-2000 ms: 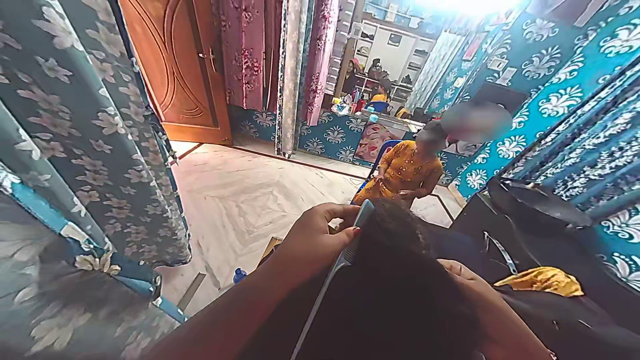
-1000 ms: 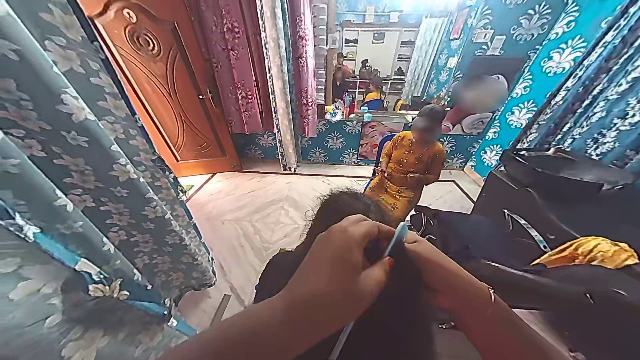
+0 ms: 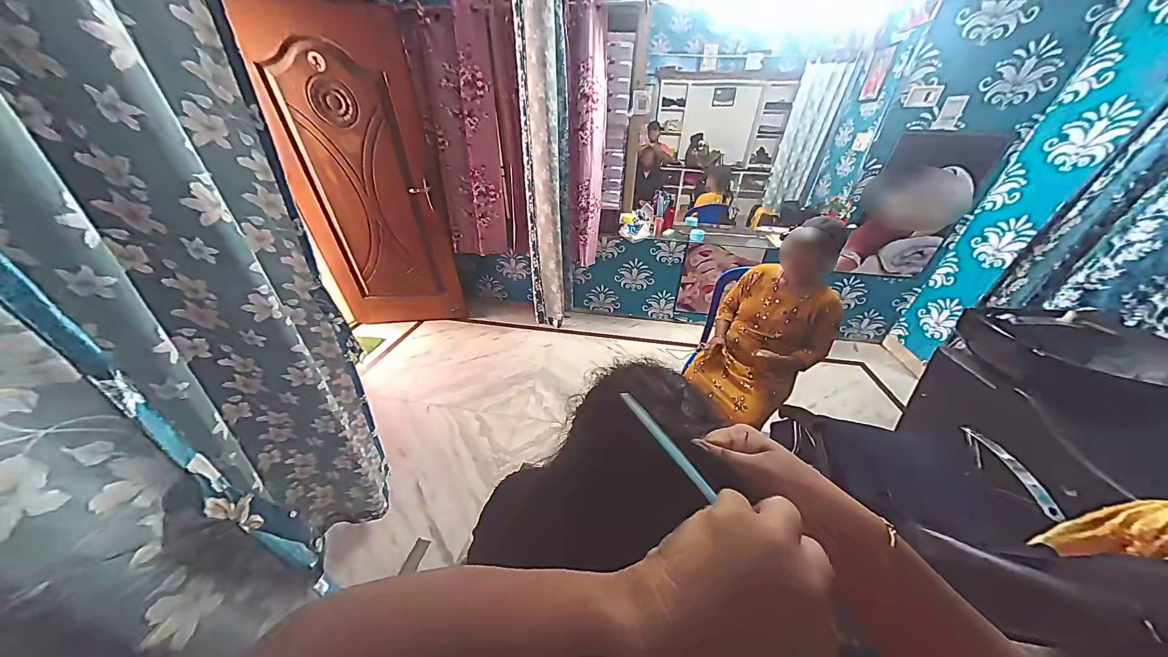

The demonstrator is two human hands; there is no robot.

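Observation:
Below me is a person's head of dark, frizzy hair, seen from behind. My left hand comes in from the lower left, closed around a light blue comb whose narrow length points up and left over the hair. Just beyond it, my right hand reaches in from the lower right, its fingertips pinched at the right side of the head. Hair seems to be between those fingertips, though the fingers partly hide it. A thin bracelet is on my right wrist.
Another person in a mustard dress sits on a blue chair ahead. A black salon wash unit with a yellow cloth stands at right. Floral curtains hang close at left. Behind are a wooden door and a mirror with a counter.
My left hand has moved from the top of the head down toward me, and the comb now lies across above the hair. My right hand's fingers, hidden a second ago, now show.

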